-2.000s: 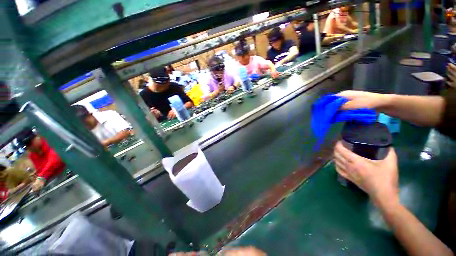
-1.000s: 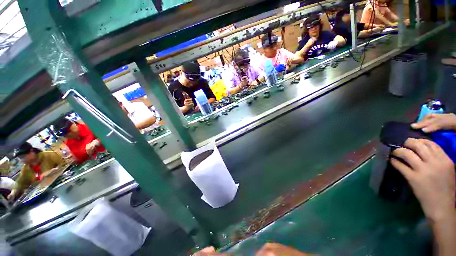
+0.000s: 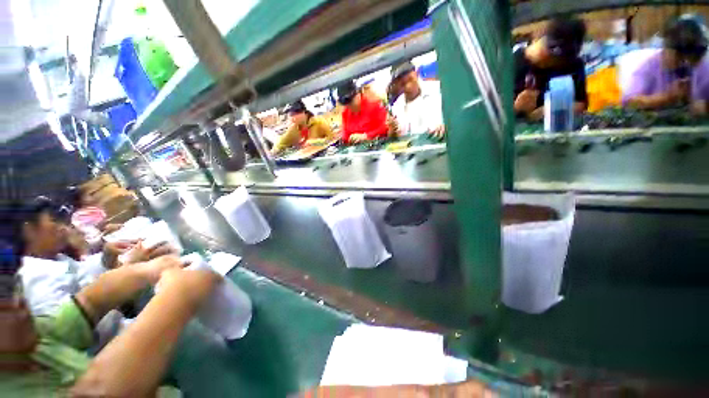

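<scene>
Flat white bags lie on the green bench ledge at the bottom centre, beside the green post. A blurred strip of skin, part of my hand or forearm, shows along the bottom edge below them. I cannot tell which hand it is or whether it holds anything; the rest is cut off. On the dark belt, a white bagged unit with a brown end in its opening stands right of the post. Left of the post are a bare grey unit and a bagged unit, tilted in view.
A green post rises between me and the belt. Another bagged unit is further left. At left, a neighbour's bare arms reach over a white-covered unit on the bench. Several people work along the far line.
The view has turned left. The wiping hands and blue cloth at the right have left the picture. The flat white bags, the bare grey unit beside the post and the left neighbour's arms now show.
</scene>
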